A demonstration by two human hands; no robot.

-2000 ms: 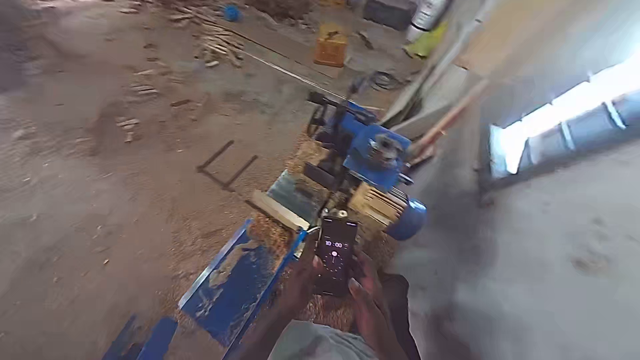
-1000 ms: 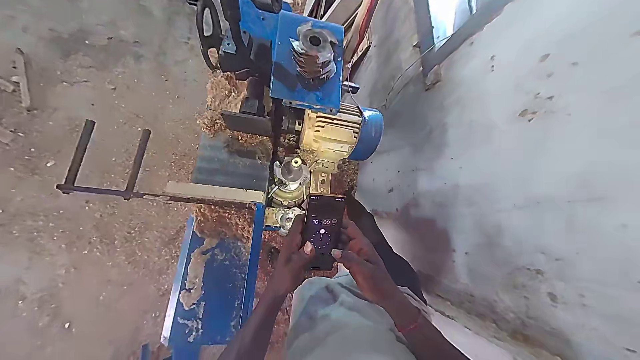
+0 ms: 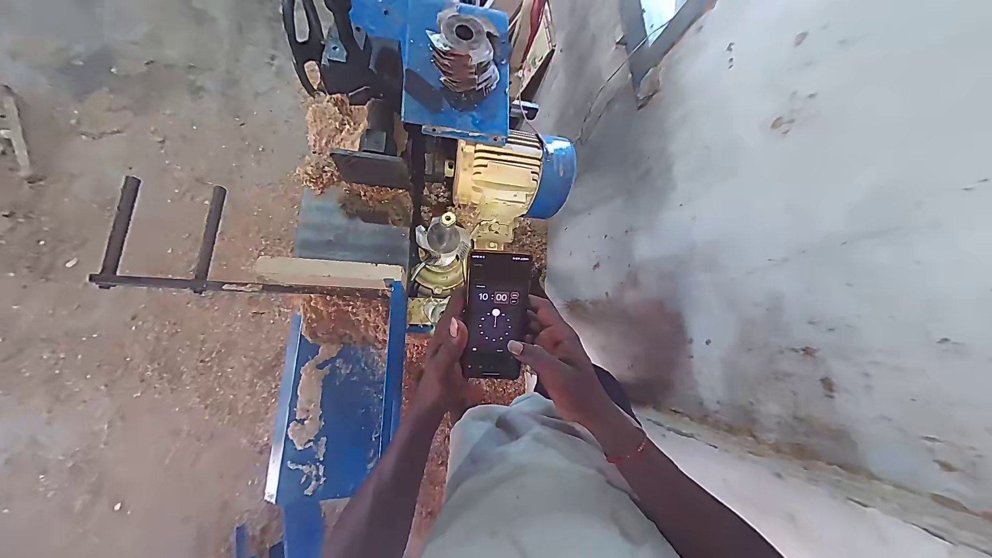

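A black smartphone [image 3: 496,325] with a clock dial on its lit screen is held upright in front of my body. My left hand [image 3: 447,356] grips its left edge, thumb along the side. Around the right edge curls my right hand [image 3: 559,358], its thumb over the lower right of the screen. Just beyond the phone stands a metal cutter head [image 3: 446,239] on a machine. A cream electric motor [image 3: 500,177] with a blue end cover lies further off, near a blue plate [image 3: 426,85] that carries a toothed cutter [image 3: 465,50].
A blue metal chute [image 3: 345,418] with wood shavings lies left of my legs. Across its far end runs a dark metal bar [image 3: 155,282] with two prongs, beside a pale wooden strip [image 3: 329,271]. A stained wall [image 3: 775,232] rises on the right. Shavings [image 3: 333,136] lie about the machine.
The view has swung and now looks more steeply down at the machine. The phone stays in both hands; my right thumb has moved to the lower right edge of the screen.
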